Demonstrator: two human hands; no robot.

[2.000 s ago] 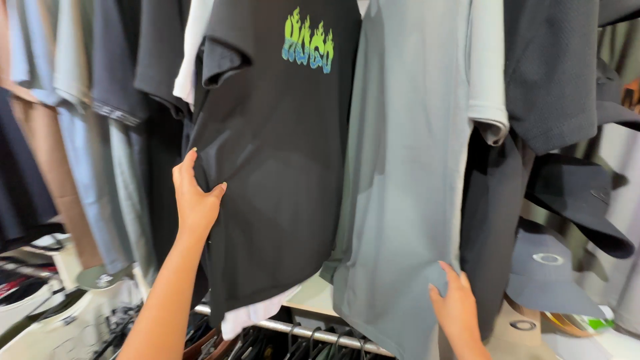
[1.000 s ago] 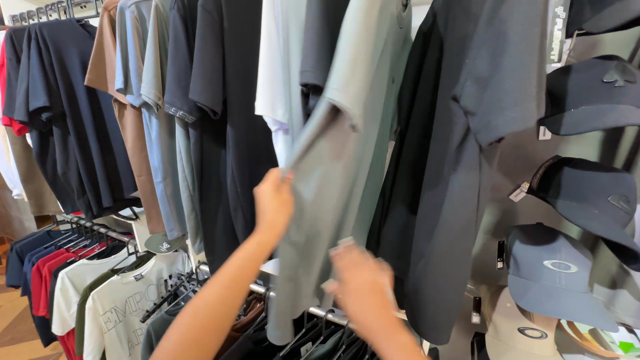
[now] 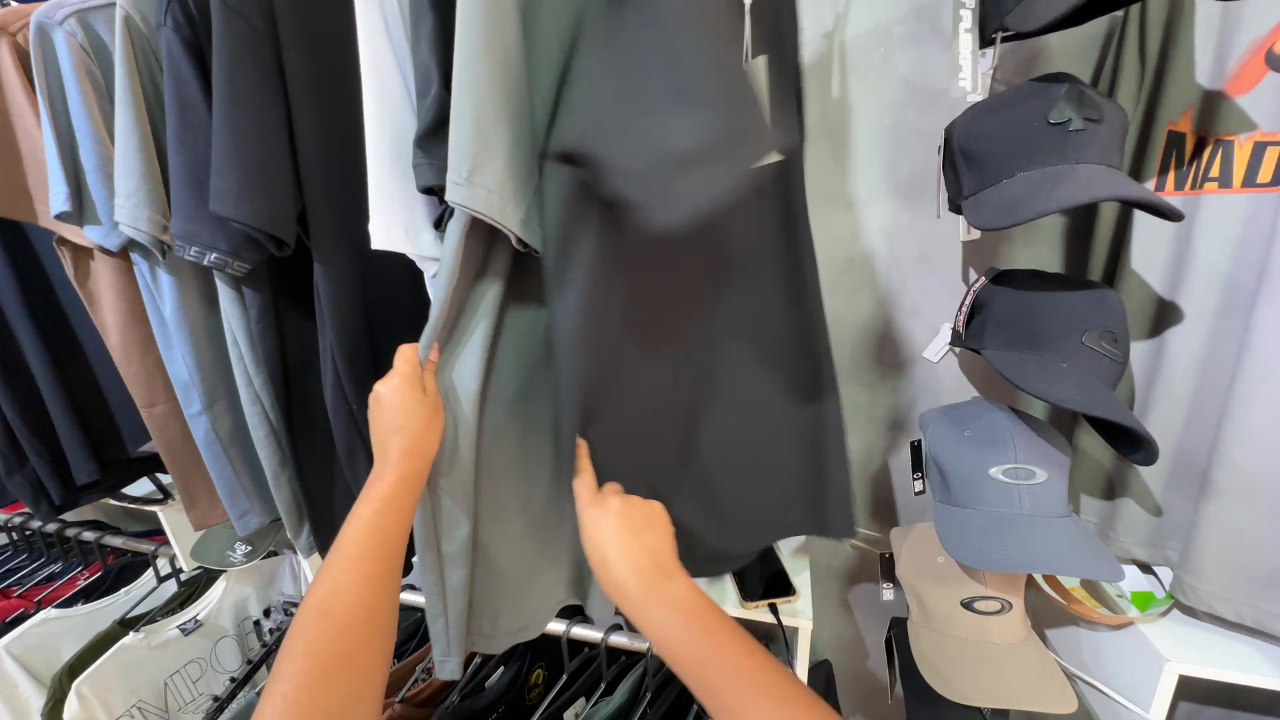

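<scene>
A grey-green T-shirt (image 3: pixel 500 420) hangs among other shirts, and my left hand (image 3: pixel 407 410) pinches its left edge between thumb and fingers. Beside it on the right hangs a dark grey, nearly black T-shirt (image 3: pixel 710 370), partly blurred. My right hand (image 3: pixel 625 530) is at the border between these two shirts, index finger extended against the dark cloth; whether it grips any fabric cannot be told. Left of my left hand hang a white shirt (image 3: pixel 390 130) and a dark shirt with a patterned sleeve hem (image 3: pixel 235 170).
Several caps, among them a black cap with a spade emblem (image 3: pixel 1040 150) and a grey-blue cap (image 3: pixel 1010 490), line the wall at right. A phone (image 3: pixel 764 578) with a cable lies on a white shelf (image 3: pixel 800 610). Below my hands runs a metal rail (image 3: pixel 600 634) with hangers.
The black shirt with the flame-like print, in front two seconds ago, is no longer seen. My left hand holds the grey-green shirt's edge, and the dark shirt beside it now faces the view more broadly.
</scene>
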